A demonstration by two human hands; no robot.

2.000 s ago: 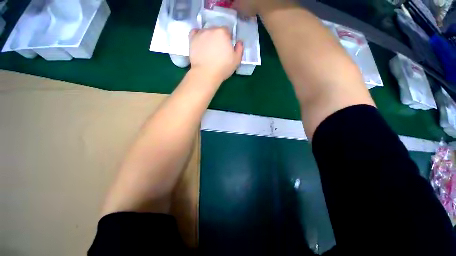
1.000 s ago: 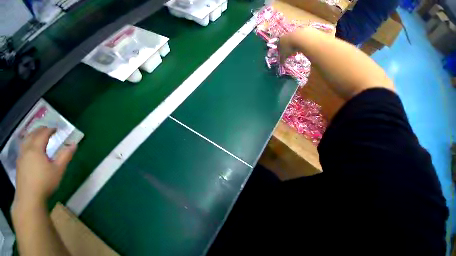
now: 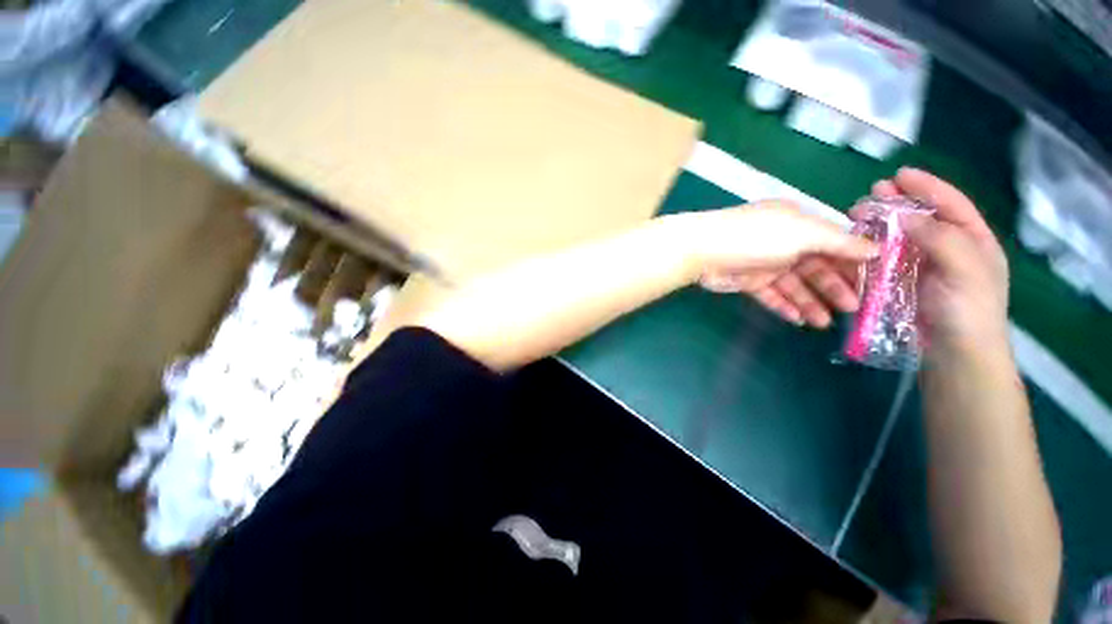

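Observation:
A pink item in a shiny clear bag [image 3: 888, 293] is held upright above the bench. My right hand [image 3: 961, 262] is shut on it from the right. My left hand [image 3: 793, 260] reaches in from the left, its thumb tip at the bag's left edge, the other fingers apart below; it has no clear grip. A white tray with a pink mark [image 3: 839, 71] lies on the belt beyond my hands.
An open carton [image 3: 159, 280] full of white bundles [image 3: 244, 402] stands at lower left. A cardboard sheet [image 3: 463, 122] covers the left bench. Other trays [image 3: 1067, 201] are on the green belt behind the white rail [image 3: 1061, 390].
The view has swung left. My right hand has come away from the pink pile, now with a pink bag. My left hand has left the tray and is beside that bag.

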